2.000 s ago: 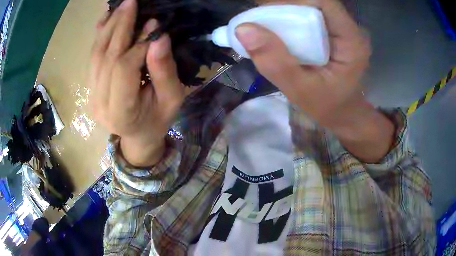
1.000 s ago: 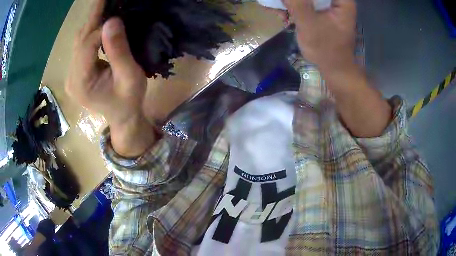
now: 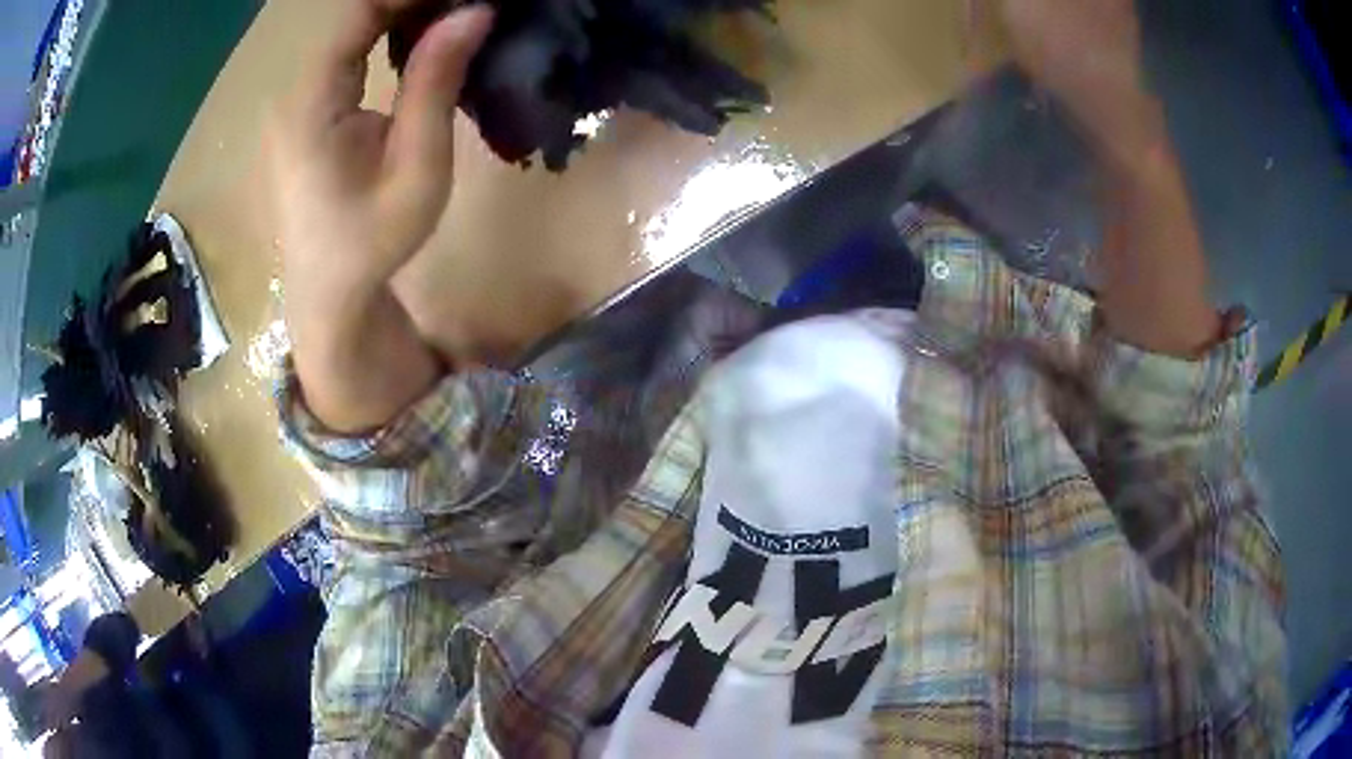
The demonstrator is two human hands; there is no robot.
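Note:
The black shaggy figure (image 3: 608,74) is at the top of the view, over the tan bench, its ragged strips spreading right and its upper part cut off. My left hand (image 3: 378,148) is at its left edge, with thumb and fingers closed on it; the fingertips are partly out of the picture. My right hand (image 3: 1075,60) is at the top right, away from the figure, blurred and cut off by the edge. Its fingers are hidden, so what it holds cannot be told. No glue bottle shows.
Another black clump with tan legs (image 3: 148,312) lies at the left on a white sheet (image 3: 205,304). A further black piece (image 3: 178,519) lies below it. The tan bench (image 3: 489,252) has a green strip (image 3: 104,178) along its far left. Yellow-black floor tape (image 3: 1305,344) is at right.
The white glue bottle was at the figure in my right hand; that hand has moved up and right, and the bottle is out of view. The figure and my left hand have shifted slightly.

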